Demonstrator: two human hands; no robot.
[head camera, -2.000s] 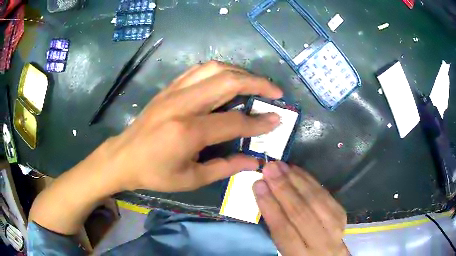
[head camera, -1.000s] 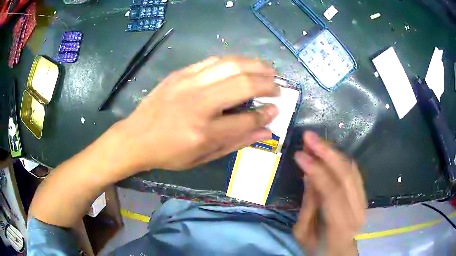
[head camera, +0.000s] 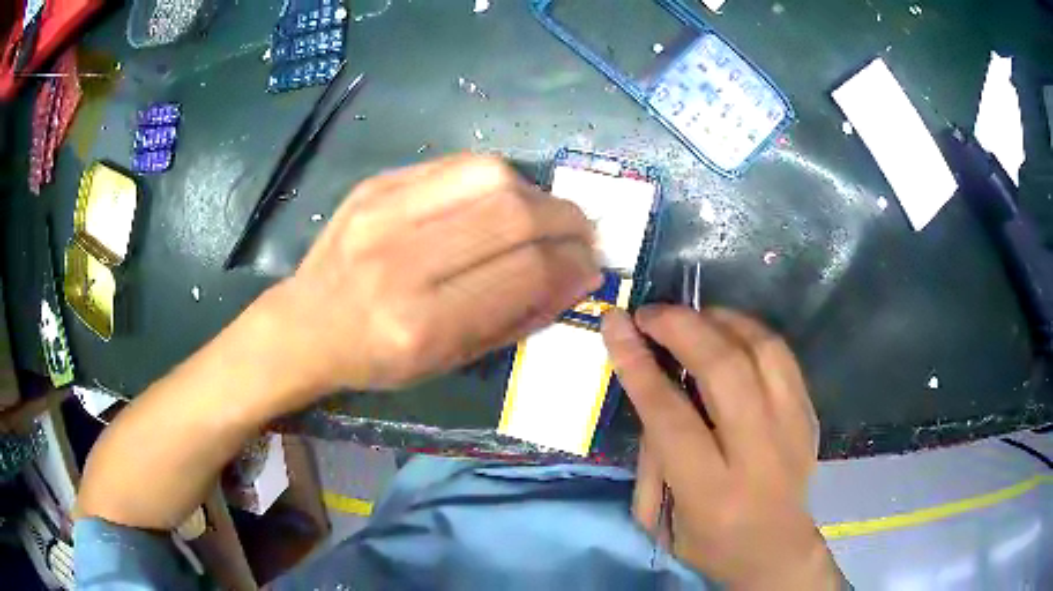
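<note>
The dark teal-blue phone body (head camera: 654, 219) lies on the mat before me, with a white panel (head camera: 610, 214) in its upper part. A white panel with yellow side edges (head camera: 552, 387) lies over its lower part. A dark blue and orange strip, probably flex cable, shows between them. My left hand (head camera: 445, 271) covers the phone's left side, fingertips bunched above the strip; whether they pinch anything is hidden. My right hand (head camera: 722, 427) touches the strip's right end with its fingertips. It holds a thin silver tool (head camera: 691, 283), perhaps a pry tool, pointing up between its fingers.
Black tweezers (head camera: 289, 173), a purple keypad (head camera: 156, 137), blue keypads (head camera: 308, 44) and an open yellow box (head camera: 106, 214) lie left. A blue front housing (head camera: 722, 98) lies beyond the phone. White strips (head camera: 895, 144) and a dark handled tool (head camera: 1010, 237) lie right. The bench's front edge is near.
My right hand moved away from the phone, then came back to the strip, with the thin tool now visible. My left fingertips drew closer together. The flex strip is now less covered than at first.
</note>
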